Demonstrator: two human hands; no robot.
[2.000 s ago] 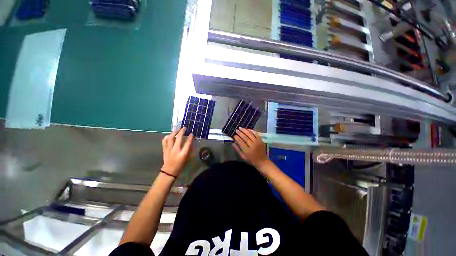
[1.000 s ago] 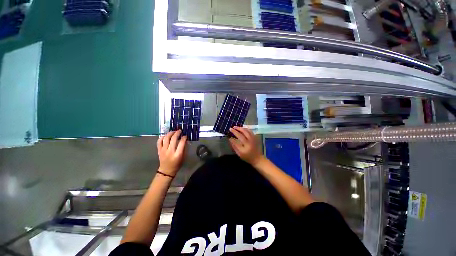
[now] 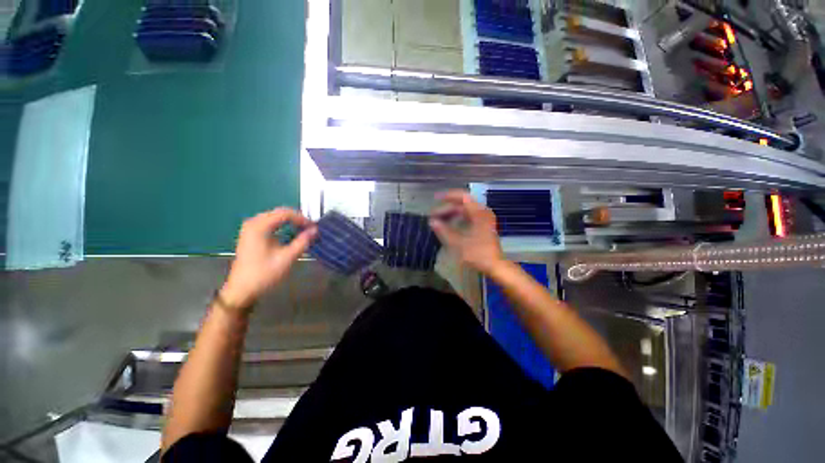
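Two dark blue cut solar cells with fine silvery lines are side by side in front of me, below the machine rail. My left hand pinches the left cell at its left corner; that cell is tilted. My right hand is at the upper right edge of the right cell with its fingertips on it. The cells' inner edges are close together; I cannot tell if they touch. Both hands and cells are slightly blurred.
The aluminium rail and a round steel bar cross above my hands. A green-topped surface with cell stacks lies left. A ribbed hose runs at right. Heating lamps glow inside the machine.
My left hand has moved left and up, now at the left cell's side, and that cell has tilted. My right hand has moved up and right along its cell. The lamps now glow.
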